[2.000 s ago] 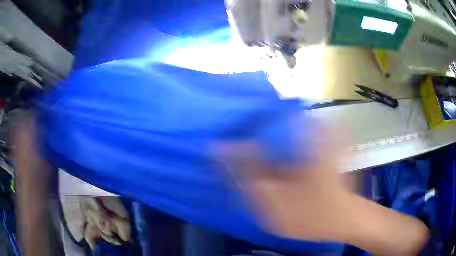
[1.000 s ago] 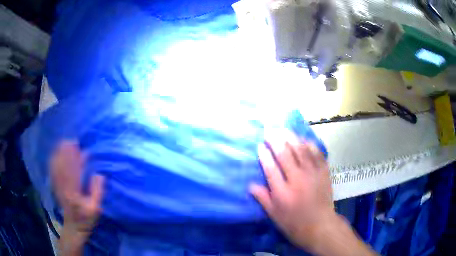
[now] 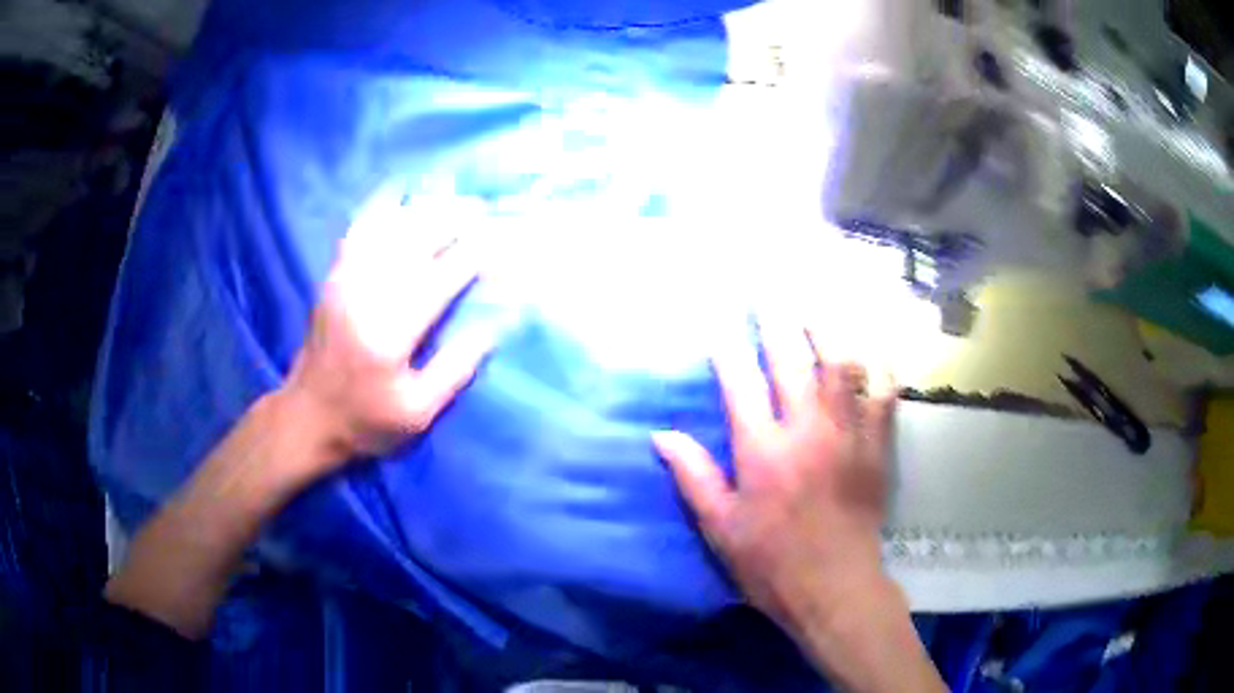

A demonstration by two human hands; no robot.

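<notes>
The shiny blue garment piece (image 3: 541,474) is spread over the tabletop and hangs over its front edge. Its middle is washed out white by the lamp. My left hand (image 3: 386,332) lies on the cloth left of centre, fingers apart, fingertips lost in glare. My right hand (image 3: 798,467) lies flat near the cloth's right edge, fingers spread, left of and below the needle area. Neither hand pinches the cloth visibly. The off-white machine head (image 3: 920,149) stands at upper right, with the presser foot area (image 3: 947,298) below it, clear of the cloth's visible edge.
Black thread snips (image 3: 1106,404) lie on the machine bed right of the needle. A yellow box (image 3: 1217,460) is at the right rim. The white table edge (image 3: 1029,575) carries a blurred tape scale. More blue cloth (image 3: 1069,650) hangs below it at lower right.
My left hand has moved right and up onto the cloth from its left side. My right hand remains spread at the cloth's right part. The view has shifted, so the machine sits lower and farther right.
</notes>
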